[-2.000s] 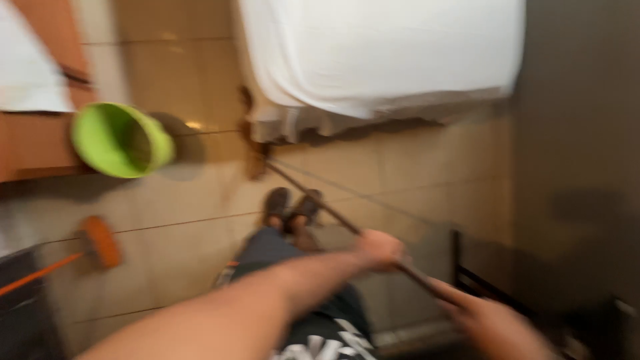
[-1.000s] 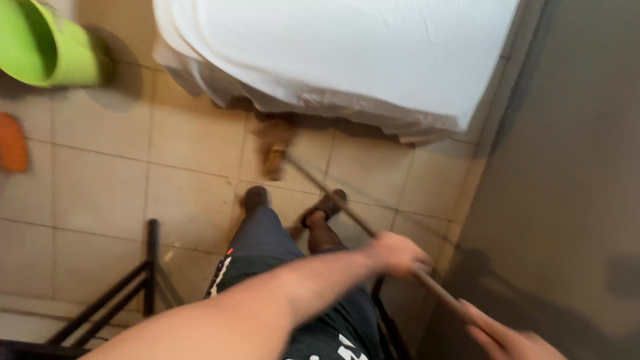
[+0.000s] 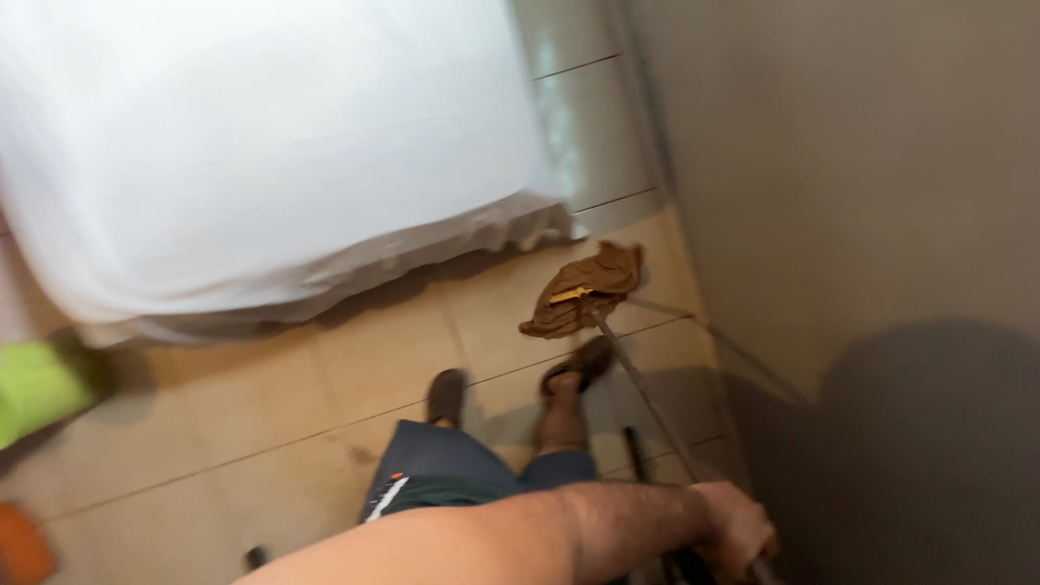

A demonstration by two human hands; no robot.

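My left hand is closed around the long handle of a floor mop at the lower right. The handle slants up and left to a yellow head piece wrapped in a crumpled brown cloth. That cloth lies on the tiled floor, between the corner of the white-covered bed and the wall, just beyond my right foot. My right hand is outside the view.
A bed with a white sheet fills the upper left. The grey-brown wall rises on the right. At the left edge are a blurred lime-green bucket and an orange object. Dark bars show near my legs.
The mop's cloth head has moved right along the foot of the bed to near the wall. My right hand, earlier on the handle, has left the view. The view has shifted.
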